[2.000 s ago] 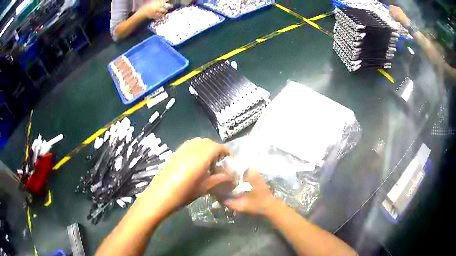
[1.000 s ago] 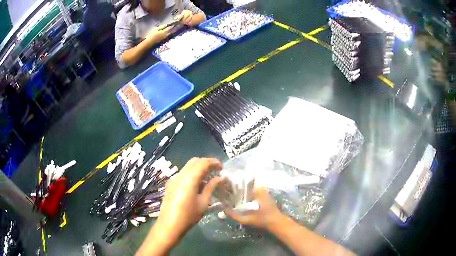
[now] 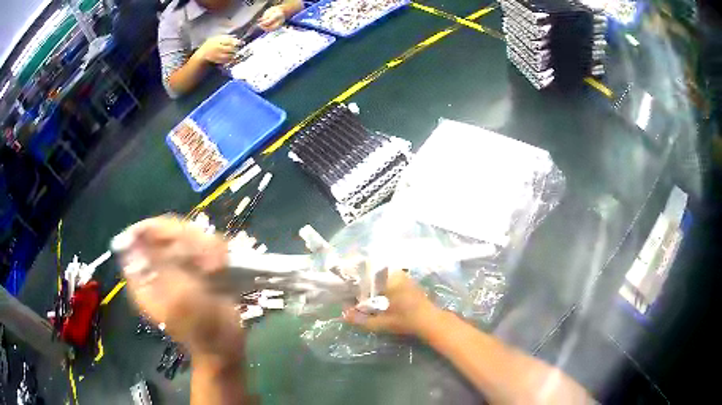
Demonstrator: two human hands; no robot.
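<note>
My left hand (image 3: 178,273) is motion-blurred over the dark loose heap. Blurred white sleeves (image 3: 277,263) stretch from it towards my right hand, with white ends showing at its fingertips; it seems closed around them. My right hand (image 3: 400,307) grips several upright white sleeves (image 3: 374,283) at the front of the clear plastic bag (image 3: 455,273). The bag covers part of its grip. The heap of black inner parts with white ends (image 3: 257,304) is partly hidden behind my left hand and forearm.
Neat black parts (image 3: 340,150) lie beside a bright white pile (image 3: 475,182). A taller stack (image 3: 554,39) is at upper right. Blue trays (image 3: 249,123) and a person's hands (image 3: 222,49) are at upper left. A red holder (image 3: 81,312) stands left, a metal block (image 3: 141,393) below.
My left hand has moved left, away from my right hand, with white sleeves now stretching between them. My right hand stays at the bag. The view has shifted slightly.
</note>
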